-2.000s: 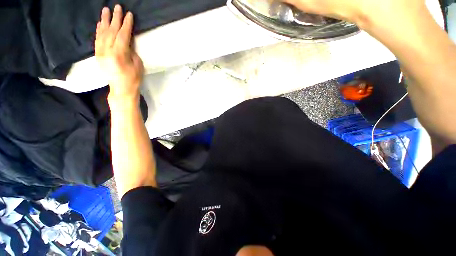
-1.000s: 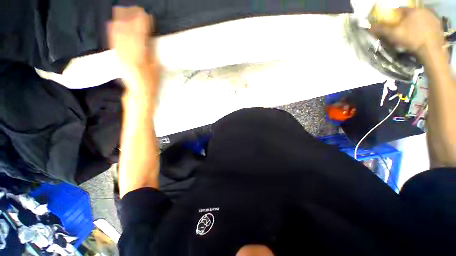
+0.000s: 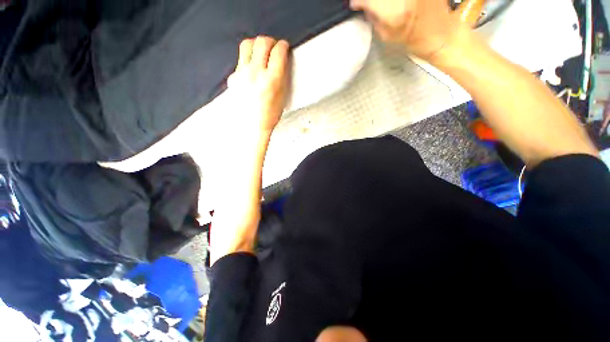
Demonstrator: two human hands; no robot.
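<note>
The dark garment (image 3: pixel 180 60) lies over the white padded board (image 3: pixel 328 67) at the upper left, with its near edge running up to the right. My left hand (image 3: pixel 261 83) holds this edge near its middle, fingers curled on the cloth. My right hand (image 3: pixel 415 27) is at the top, its fingertips on the far right end of the edge. The yellow-orange iron handle (image 3: pixel 471 11) shows just behind my right hand; the iron's body is mostly hidden or out of the picture.
Loose black cloth (image 3: pixel 87 207) hangs at the left. Below it are a blue crate (image 3: pixel 174 287) and heaped black and white scraps (image 3: pixel 127 310). The off-white table cover (image 3: pixel 394 93) extends below the board. Another blue crate (image 3: pixel 491 184) and a red-orange object (image 3: pixel 483 130) are at right.
My right hand has let go of the iron and moved left to the garment's edge. My left hand has moved right along the cloth. The cloth covers more of the board.
</note>
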